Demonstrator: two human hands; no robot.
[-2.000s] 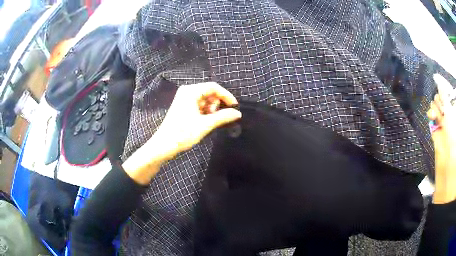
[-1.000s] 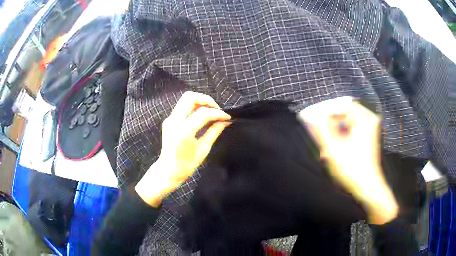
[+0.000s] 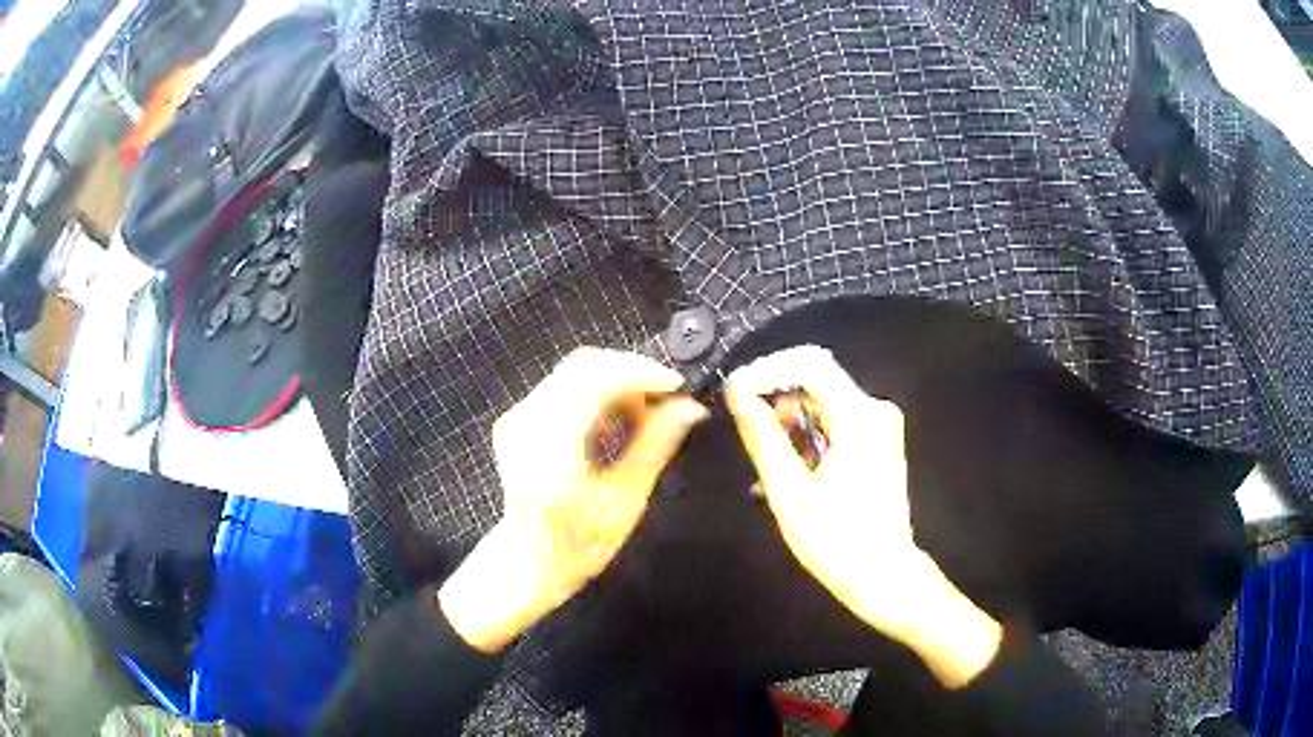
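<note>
The dark jacket (image 3: 864, 159) with a white grid check spreads over most of the view. Its plain black lining (image 3: 994, 475) lies turned up over the lap. A round dark coat button (image 3: 691, 334) sits on the checked cloth just above my fingertips. My left hand (image 3: 583, 468) pinches the jacket's front edge just below the button. My right hand (image 3: 828, 482) has its fingertips together at the same edge, nearly touching the left ones. Small scissors (image 3: 801, 422) show partly inside my curled right hand. No needle or thread can be made out.
Several loose buttons (image 3: 259, 288) lie on a black holder with a red rim (image 3: 238, 423) at the left. Blue crates (image 3: 281, 605) stand lower left, with another blue crate (image 3: 1279, 634) at the right edge. An olive cloth (image 3: 51, 648) is in the lower left corner.
My right hand has come in from the far right to meet my left hand at the edge. My left hand has moved slightly right and down. The button on the checked side now shows.
</note>
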